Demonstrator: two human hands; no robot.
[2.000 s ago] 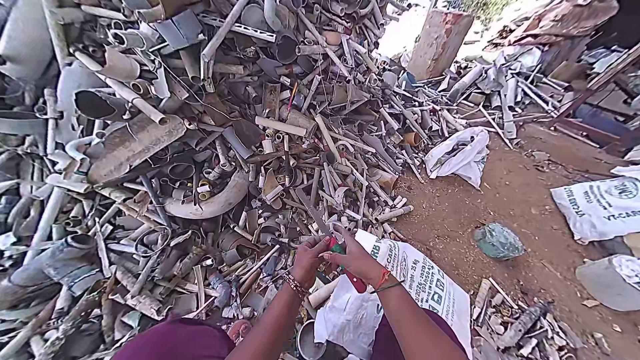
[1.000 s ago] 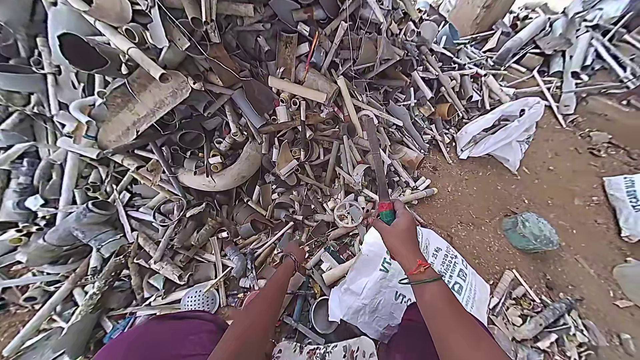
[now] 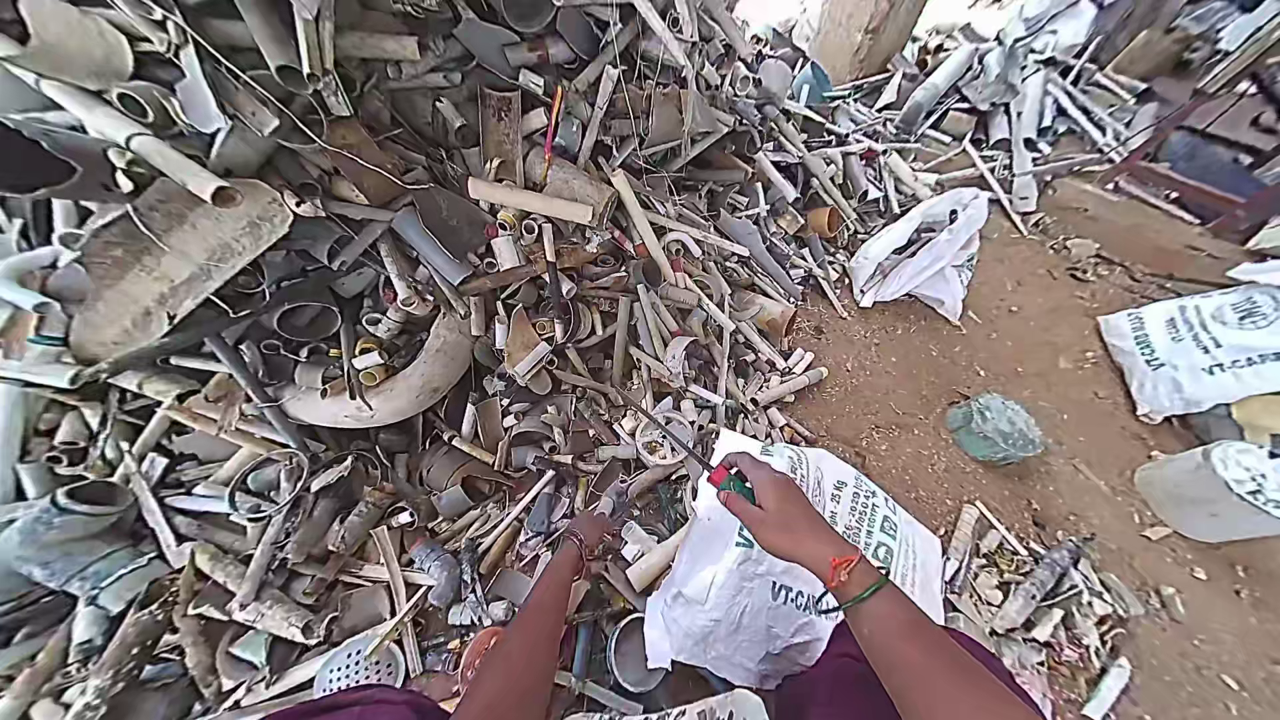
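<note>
My right hand [image 3: 765,500] is closed around the red and green handle [image 3: 730,483] of a tool with a long, thin dark blade [image 3: 665,432], which points up and left over the scrap. Low in the heap of broken plastic pipes [image 3: 640,330], my left hand [image 3: 597,530] reaches among the pieces; its fingers blend into the scrap, and whether it grips a piece is unclear. A white woven sack [image 3: 760,590] with printing lies beneath my right hand and forearm. Left of my left hand is a grey pipe fitting [image 3: 437,567].
Pipe scrap rises ahead and to the left, with a large curved pipe [image 3: 400,385] in it. On the brown soil at the right are an open white bag [image 3: 925,255], a greenish plastic bundle [image 3: 995,428], a printed sack [image 3: 1195,350] and a translucent container [image 3: 1210,490].
Two seconds ago my hands were close together at the tool; they have since parted, the left going down into the scrap. Since one second ago the blade has swung from upright toward the left.
</note>
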